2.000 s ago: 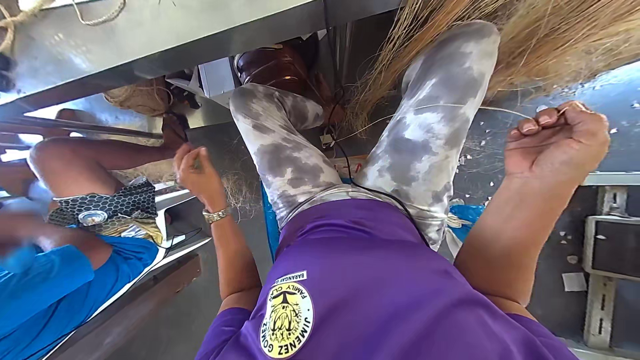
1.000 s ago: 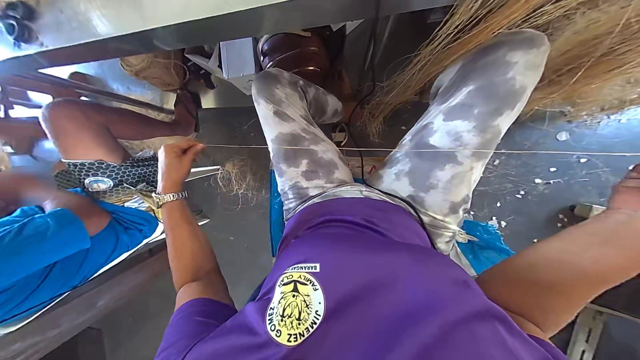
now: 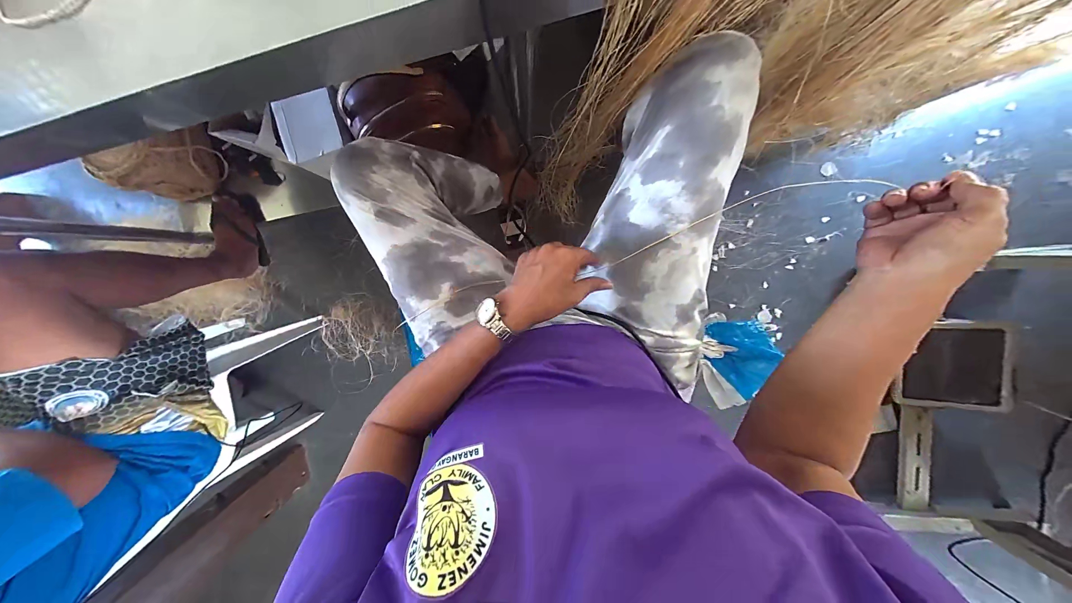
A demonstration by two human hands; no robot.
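A thin pale fiber strand (image 3: 670, 238) arcs across my lap, over the thighs of my grey mottled trousers. At its right end my right hand (image 3: 934, 213) is closed on it, palm up, out beyond my right thigh. My left hand (image 3: 554, 280), with a wristwatch (image 3: 492, 318) at the wrist, is low over my lap, palm down. The strand passes at its thumb and fingers; whether they pinch it is unclear. Part of the strand also shows on my left thigh. A large bundle of long tan fibers (image 3: 821, 75) lies beyond my right knee.
A grey table edge (image 3: 251, 71) runs across the upper left. Under it are a brown glossy container (image 3: 406, 109), a white box (image 3: 306, 126) and a ball of twine (image 3: 155, 163). Another person sits at left. A fiber tangle (image 3: 360, 331) and a blue plastic bag (image 3: 749, 356) lie beside me.
My left hand has moved in from the left to my lap. My right hand has come back inward from the right edge. The strand, taut and straight a second ago, now hangs in a curve.
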